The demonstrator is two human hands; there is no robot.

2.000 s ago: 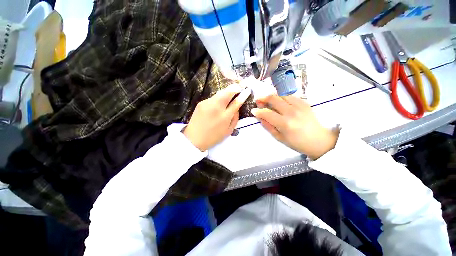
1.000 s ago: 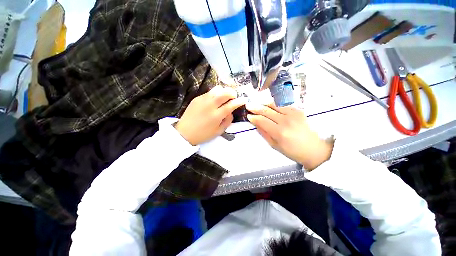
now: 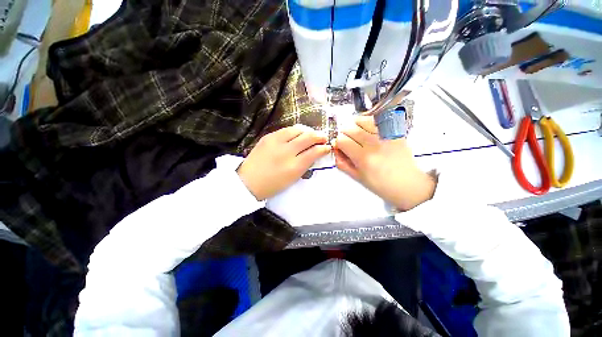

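The dark plaid garment covers the left of the table, and its edge runs to the needle area. My left hand pinches the garment edge just in front of the presser foot. My right hand lies opposite, its fingertips nearly touching the left ones and pressing on the same edge. The little cloth between the fingertips is mostly hidden and overexposed. The white sewing machine head with a blue stripe stands above. A grey-blue cylinder sits just right of the needle.
Right of the machine lie silver tweezers, a blue and pink snips and scissors with red and yellow handles. Brown card scraps lie on the machine bed. A tan strip is far left. The table edge carries a scale. More plaid cloth hangs lower right.
The view has shifted, so the machine head appears further right. More plaid shows at the needle. My hands stay together at the edge, the right fingers now closer under the grey-blue cylinder.
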